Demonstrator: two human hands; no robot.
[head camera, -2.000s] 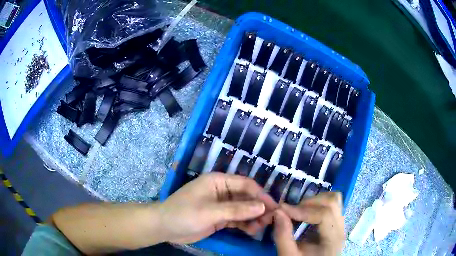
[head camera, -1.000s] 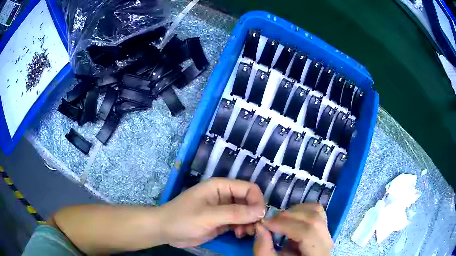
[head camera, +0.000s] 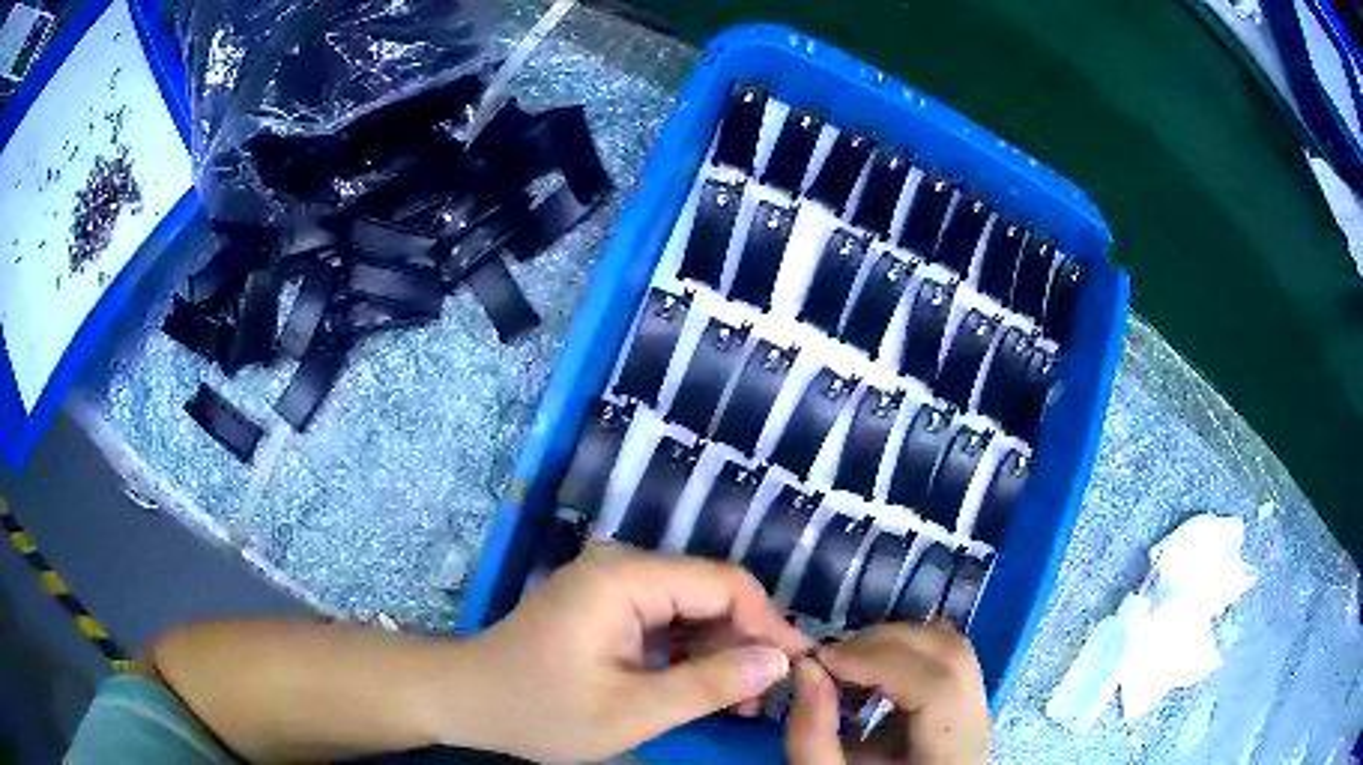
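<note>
A blue plastic tray holds rows of black curved plastic parts with white liner strips between them. Each part has a small bright dot at its upper end. My left hand and my right hand meet over the near end of the tray, fingertips touching. Something tiny seems to be pinched between them, too small and blurred to tell. The hands hide the nearest parts and the near rim. My right hand is cut off by the bottom edge.
Left of the tray lies a loose heap of black parts below a clear plastic bag. A shallow tray with tiny dark pieces is far left. A torn white sheet lies right. Green surface behind.
Both hands have stayed together over the tray's near end, shifting slightly; the fingers have changed their pose a little. The camera view has moved slightly. The rows look the same.
</note>
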